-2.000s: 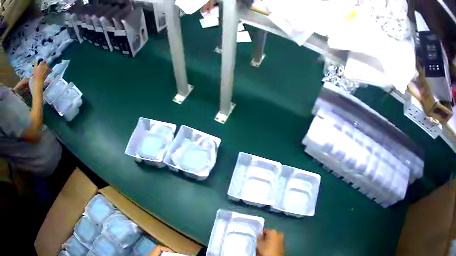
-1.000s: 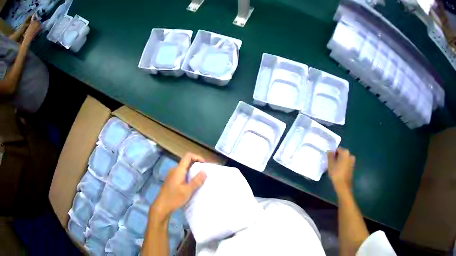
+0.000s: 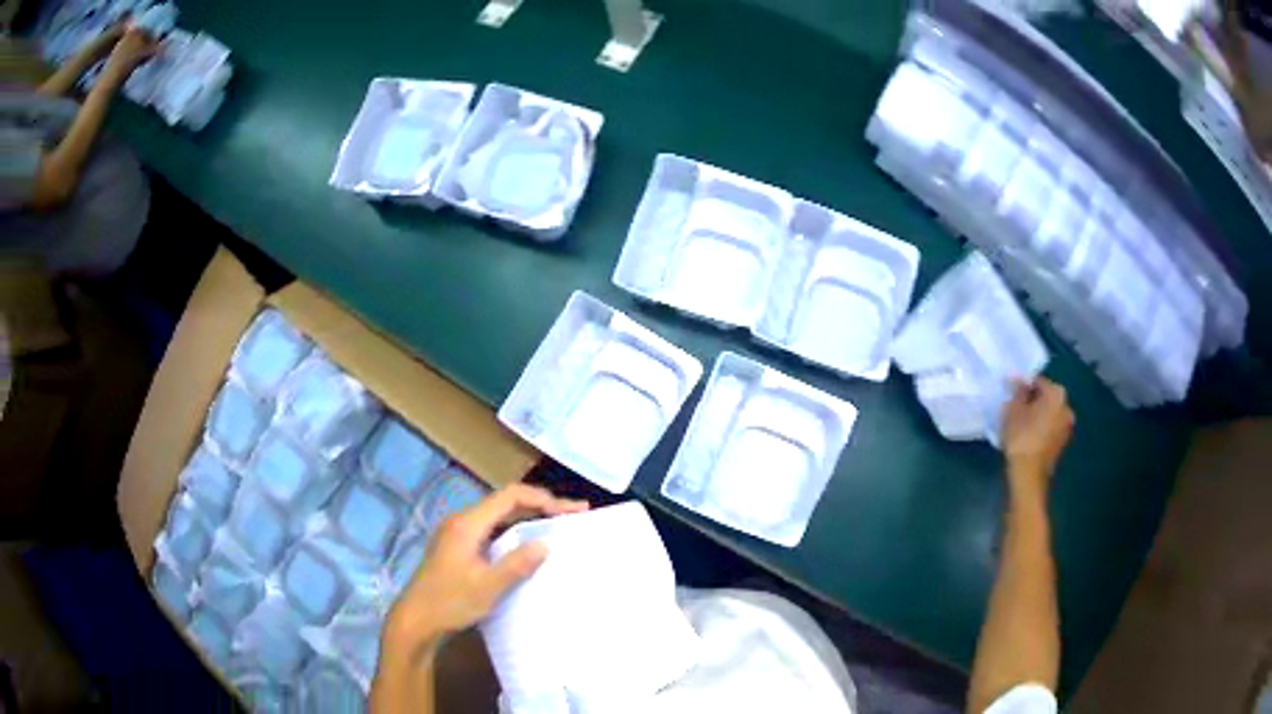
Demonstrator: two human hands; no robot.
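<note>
My left hand (image 3: 467,565) grips a smooth white piece (image 3: 593,600) near my body; its kind is unclear. My right hand (image 3: 1039,421) holds a blurred, tilted white blister tray (image 3: 972,349) by its lower right corner, over the bench's right part. A double tray (image 3: 765,265) lies open and empty at the bench middle. Two empty tray halves (image 3: 600,391) (image 3: 760,446) lie in front of it, near the bench edge. Further left, a double tray (image 3: 467,154) holds a wrapped unit in each compartment.
An open master carton (image 3: 168,405) with rows of wrapped units (image 3: 286,467) stands below the bench edge at left. A nested tray stack (image 3: 1046,209) lies at the right of the green bench (image 3: 753,84). Another person's arm (image 3: 84,133) works at upper left. Brown cardboard (image 3: 1186,558) is at lower right.
My right hand has left the front tray and now holds another tray further right. My left hand still holds the white piece. The view has shifted slightly.
</note>
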